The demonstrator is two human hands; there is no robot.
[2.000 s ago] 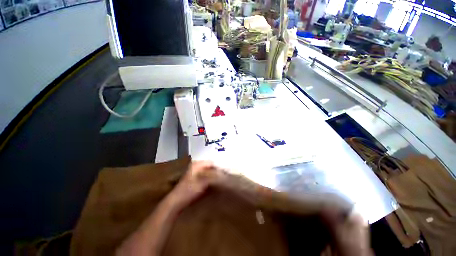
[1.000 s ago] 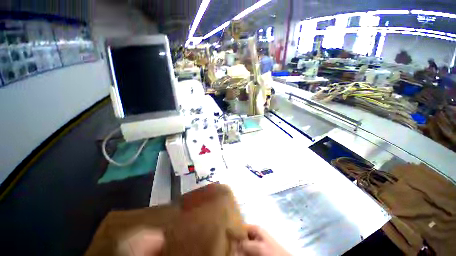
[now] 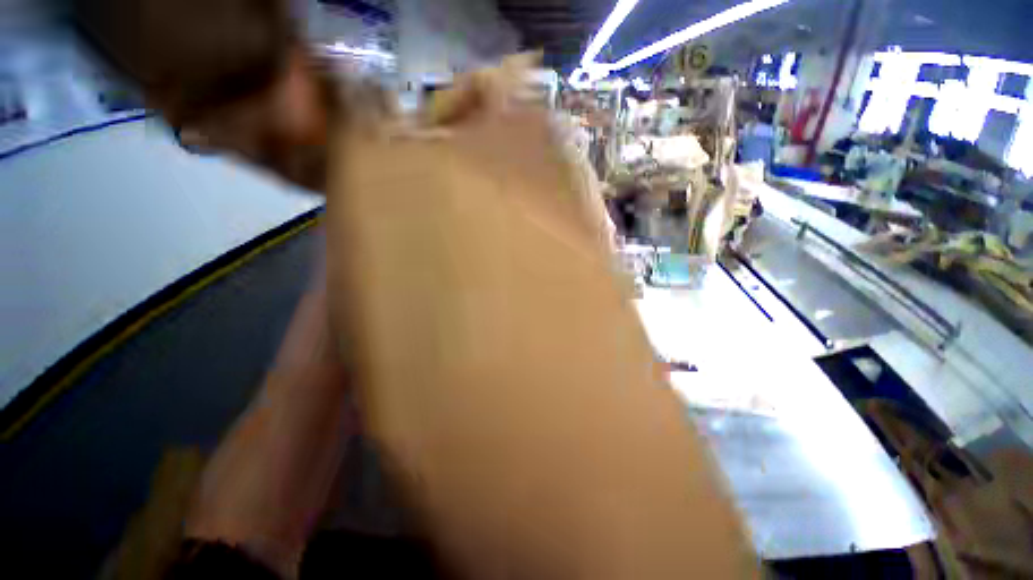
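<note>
Brown bag cloth [image 3: 487,329], blurred, is raised close in front of me and fills the middle of the view. My left hand [image 3: 312,346] and forearm come up from the lower left against the cloth's left edge. The fingers are hidden at the cloth; the hand seems to hold it. At the upper left is a blurred dark brown shape with a skin-toned patch beside the cloth's top; I cannot tell if this is my right hand. The cloth hides the sewing machine head and its needle area.
The white table [image 3: 725,351] and its bare metal plate [image 3: 804,476] show right of the cloth. More brown bags [image 3: 985,510] lie at the lower right. A long pale bench with a rail [image 3: 878,278] runs behind. A dark floor with a yellow line is at left.
The brown cloth has come up from low at the machine to close before my face, covering the machine and screen. My left forearm now reaches upward. The camera has turned and the background has shifted right.
</note>
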